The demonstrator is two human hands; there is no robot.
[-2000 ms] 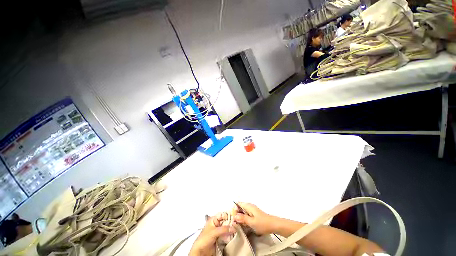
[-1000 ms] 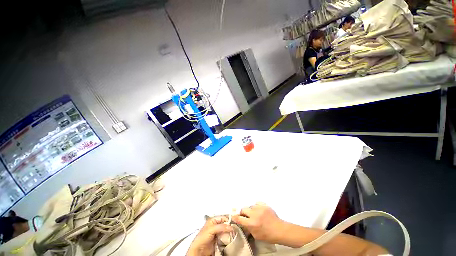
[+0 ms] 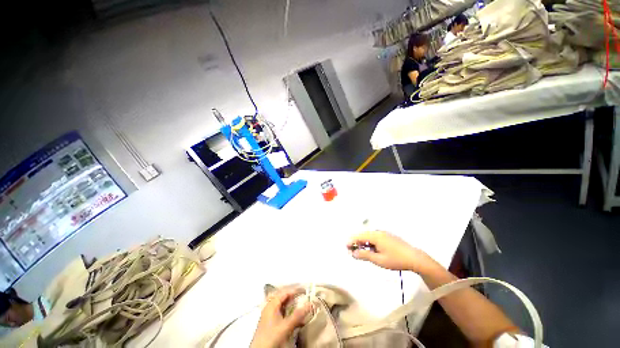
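Note:
A beige bag body (image 3: 326, 314) lies crumpled at the bottom centre, on the near part of the white table. My left hand (image 3: 282, 316) grips its top edge. A bag handle (image 3: 506, 282) arches over my right forearm. My right hand (image 3: 382, 250) is away from the bag, over the table, with its fingers curled around a small dark tool (image 3: 362, 247), possibly thread snips. A thin black cord (image 3: 402, 289) runs down below my right wrist.
White table (image 3: 306, 234) with a small red container (image 3: 329, 191), a blue stand machine (image 3: 272, 170) and a tiny dark disc (image 3: 365, 221). Bag pile (image 3: 136, 292) at left, with a person (image 3: 17, 309) beside it. Another heap (image 3: 503, 58) and two people at the far right table.
My right hand has left the bag and moved forward and right over the table, now with the small dark tool. The cord has come into view. My left hand stays on the bag.

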